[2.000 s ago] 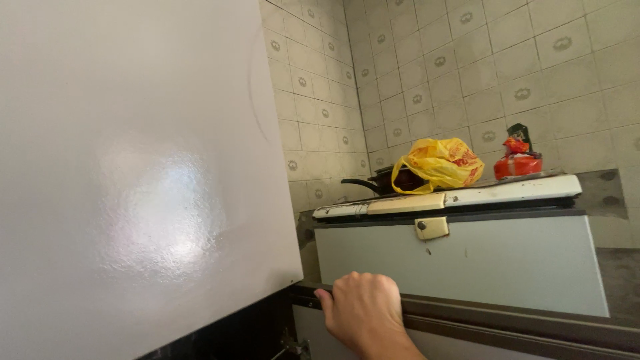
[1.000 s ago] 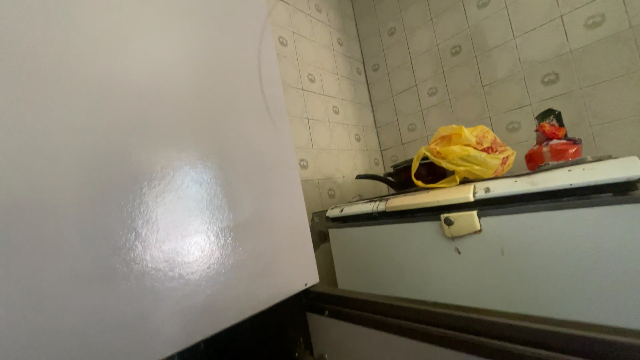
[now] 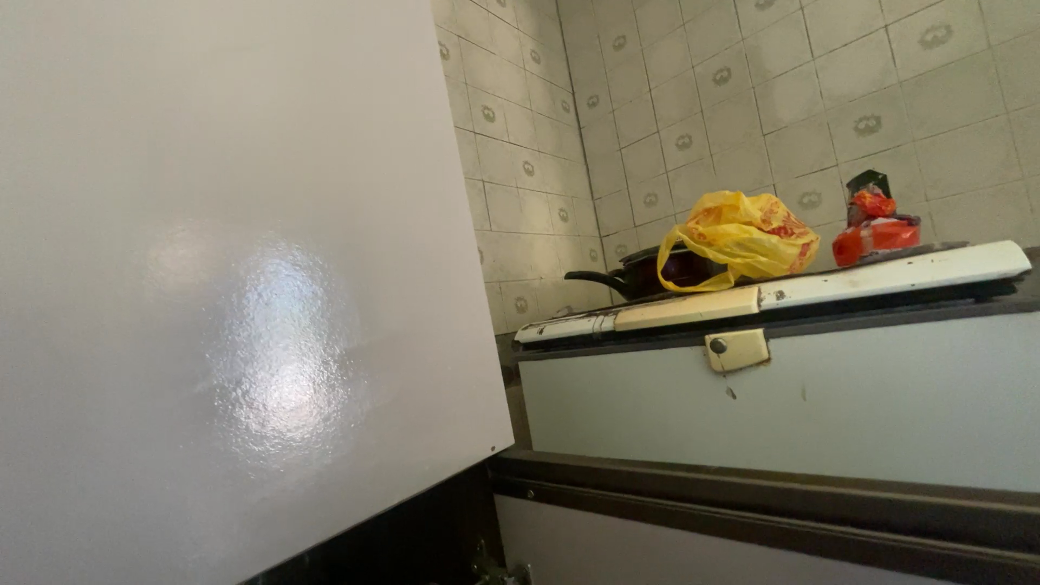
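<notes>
Neither of my hands shows in the head view, so what they hold or touch is hidden. A large glossy pale panel [image 3: 244, 244] fills the left side. Below its lower right corner runs a dark cabinet edge [image 3: 731, 504], with a metal hinge [image 3: 500, 569] at the bottom of the frame. A crumpled yellow plastic bag [image 3: 747, 240] lies against a dark pan [image 3: 650, 272] with a black handle, both on a white, stained top [image 3: 894, 272] at the right. A red packet [image 3: 877, 240] stands farther right on that top.
A pale front panel [image 3: 853, 406] with a cream latch plate [image 3: 738, 350] lies below the white top. Tiled walls [image 3: 699, 106] meet in a corner behind it. Dark space [image 3: 390, 536] shows under the glossy panel's lower edge.
Two seconds ago a hand rested on the dark cabinet edge at the bottom middle; it is out of view now. The view has shifted somewhat.
</notes>
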